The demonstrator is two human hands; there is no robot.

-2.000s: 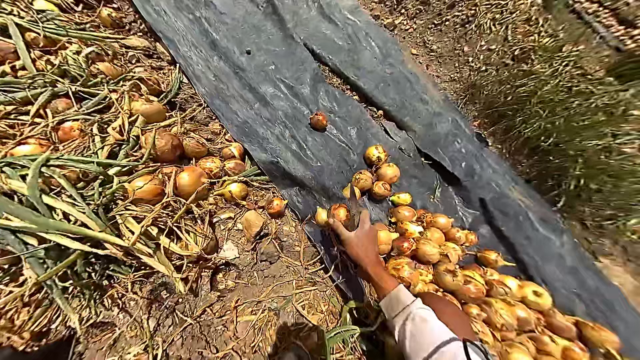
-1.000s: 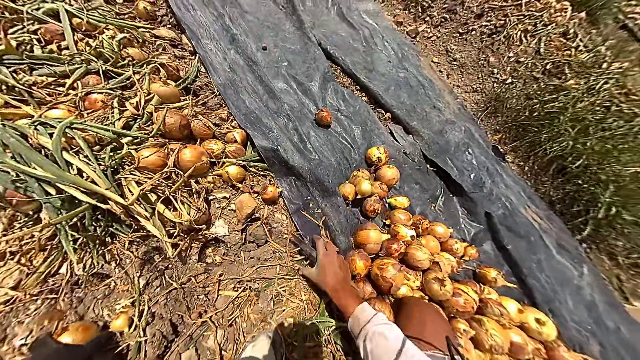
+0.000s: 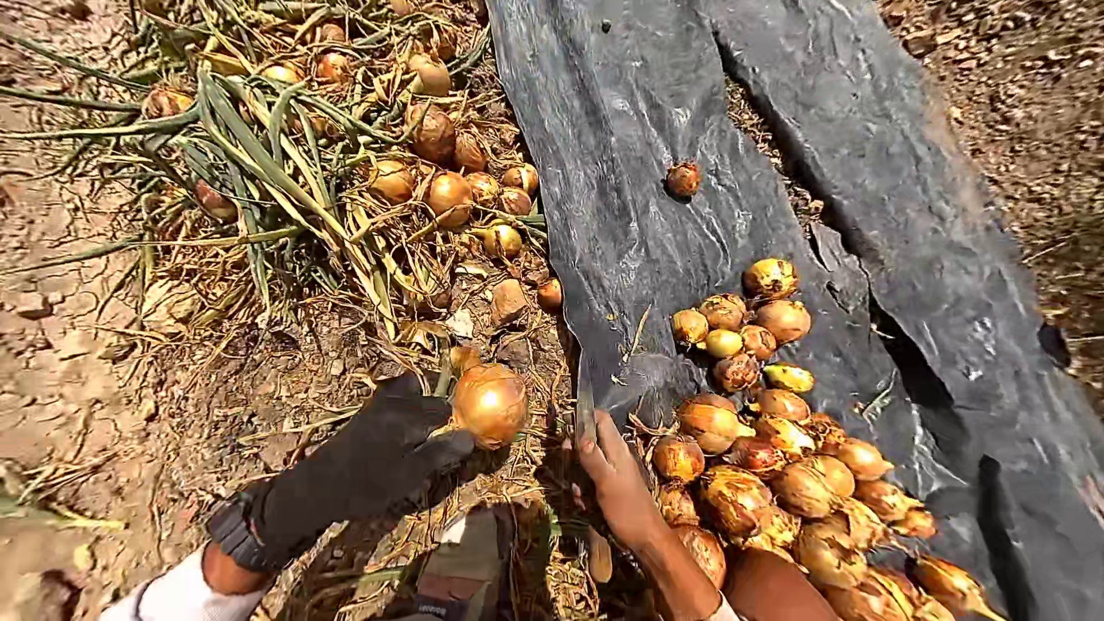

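Observation:
My left hand point(image 3: 375, 457), in a dark glove, grips the neck end of a large yellow onion point(image 3: 490, 405) at the lower middle of the view. A smaller onion point(image 3: 464, 359) shows just above it, beside the glove's fingers. My bare right hand point(image 3: 611, 470) is at the left edge of the black plastic sheet point(image 3: 621, 259), its fingers around a blade-like tool point(image 3: 586, 414) that points up; the tool's lower part is hidden. Immediately right of that hand lies a pile of onions point(image 3: 802, 487) on the sheet.
Onions with green and dry tops point(image 3: 285, 181) lie on the soil at the upper left. A single onion point(image 3: 683, 180) sits higher on the sheet. A long tear point(image 3: 811, 181) runs through the plastic. Dry, cracked soil point(image 3: 69, 345) is at the left.
My gloved left hand has come up into view with a large onion. My right hand has moved from beside the pile to the sheet's left edge, compared with two seconds ago.

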